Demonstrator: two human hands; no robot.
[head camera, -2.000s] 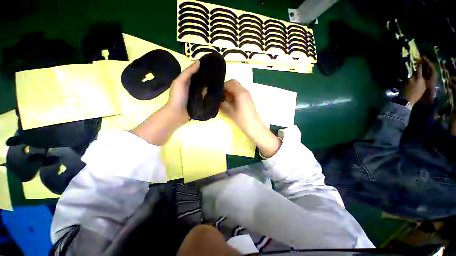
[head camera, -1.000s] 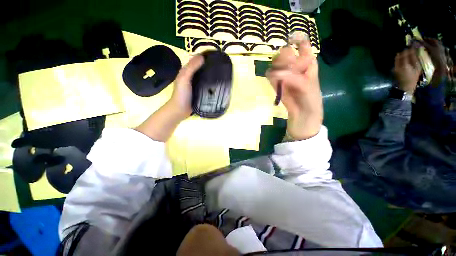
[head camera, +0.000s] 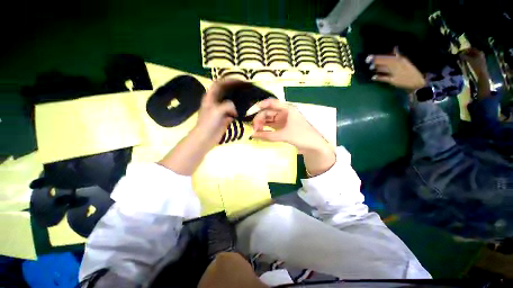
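My left hand (head camera: 215, 115) holds a black oval shell (head camera: 248, 97), tilted and partly covered by the fingers. My right hand (head camera: 284, 128) is at the shell's lower right edge with its fingers curled. A small dark bit shows by its fingertips; whether it grips a strip is unclear. A row of loose black arcs (head camera: 232, 133) lies on yellow paper just below the shell. The die-cut sticker sheet (head camera: 248, 49) with rows of black arcs lies above my hands. Another oval shell (head camera: 175, 101) with a small cut-out lies to the left.
Yellow backing paper (head camera: 90, 130) covers the green bench at left. More dark shells (head camera: 90, 211) lie at lower left, near a blue stool (head camera: 52, 271). A pale metal bracket (head camera: 344, 17) stands at the far edge. Another person's hand (head camera: 398, 72) reaches in at right.
My right hand was raised over the sticker sheet with a dark strip at its fingers; it has come back to the shell. The shell has tilted over. The other person's hand has reached towards the bench.
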